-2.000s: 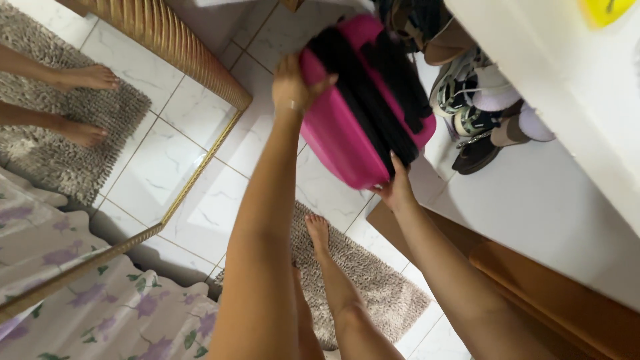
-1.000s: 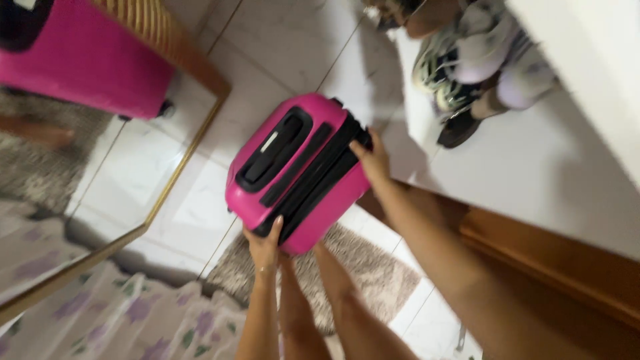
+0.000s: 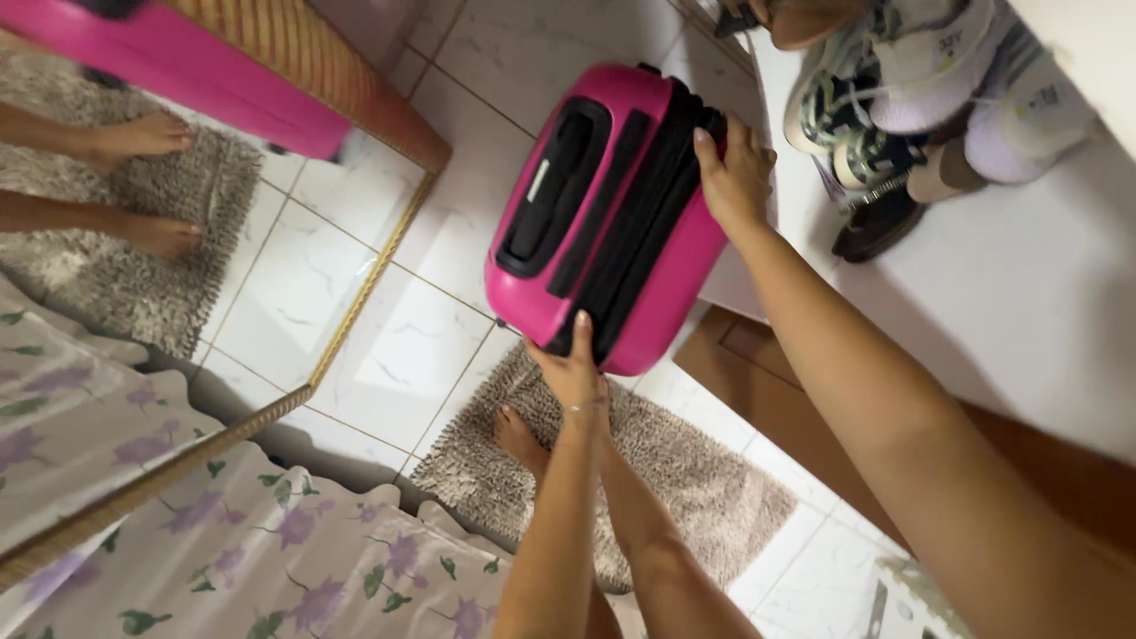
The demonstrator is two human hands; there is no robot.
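Note:
A pink hard-shell suitcase (image 3: pixel 657 293) with black trim is held between my two hands, tilted, its recessed black handle facing up and to the left. My left hand (image 3: pixel 572 368) grips its lower end, thumb on the black middle band and the other fingers partly hidden beneath. At the upper right end, my right hand (image 3: pixel 737 173) holds the edge by the black band, with its far fingers partly out of sight. Part of the suitcase shows again in the mirror at the upper left.
A gold-framed mirror (image 3: pixel 355 302) leans at the left, beside a floral curtain (image 3: pixel 355 541). Several shoes (image 3: pixel 879 160) rest on a white shelf (image 3: pixel 994 293) at the right. My bare feet are by a shaggy rug (image 3: pixel 692 479) on the tiled floor.
Two seconds ago the suitcase was turned another way, without its recessed handle in clear view; it has been turned since. Both hands are still on it, now at other places.

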